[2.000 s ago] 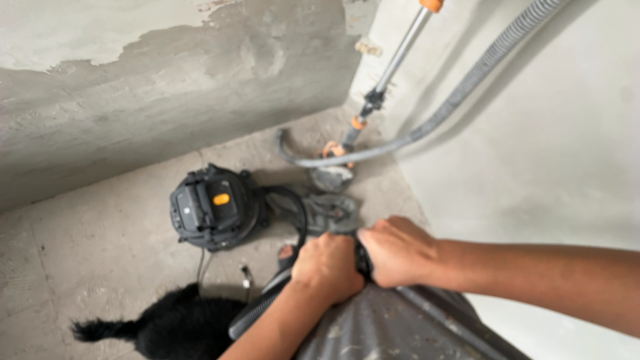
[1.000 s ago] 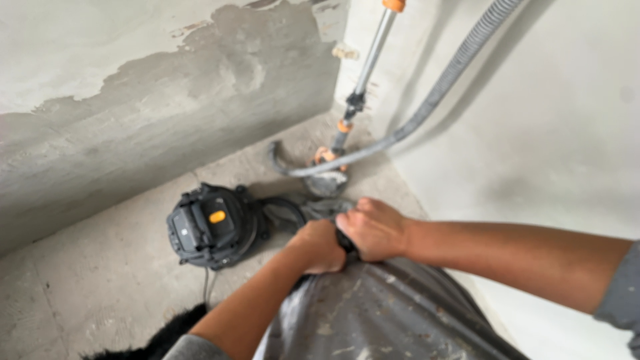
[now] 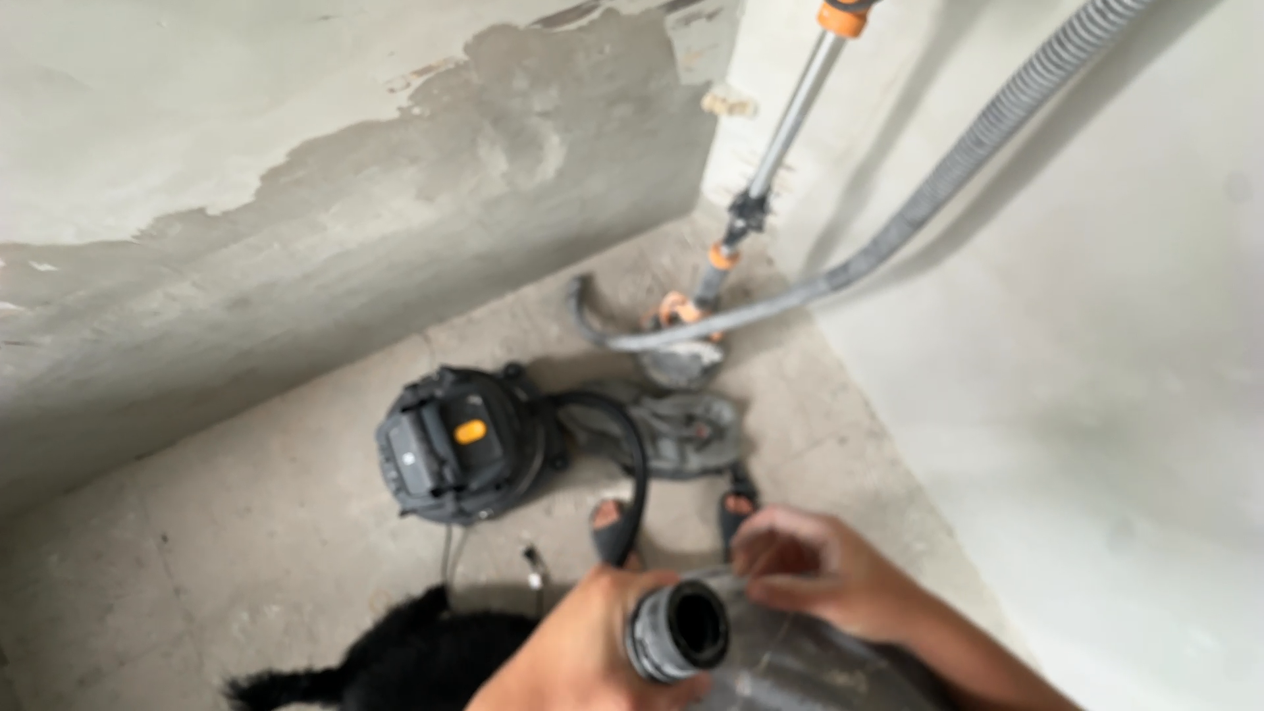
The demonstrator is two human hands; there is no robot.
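Observation:
My left hand (image 3: 602, 642) grips a black hose end with a round open cuff (image 3: 679, 630), its mouth facing up toward me. Just to its right, my right hand (image 3: 825, 573) is off the cuff, with fingers curled and apart and nothing seen in them. Beyond them on the floor stands a black canister vacuum (image 3: 464, 444) with an orange latch; a black hose (image 3: 637, 444) runs from it toward my feet. A long-handled drywall sander (image 3: 681, 360) leans in the corner, with a grey corrugated hose (image 3: 889, 237) crossing it. The picture is blurred.
A black furry animal (image 3: 434, 652) is at the lower left, near a cord with a plug (image 3: 533, 568). A grey cloth bag or garment (image 3: 691, 430) lies between the vacuum and my sandalled feet. Partly plastered walls (image 3: 553, 128) meet at the corner behind the sander.
Both hands were together at the dark hose part; now my right hand has come off it and the open cuff shows in my left hand.

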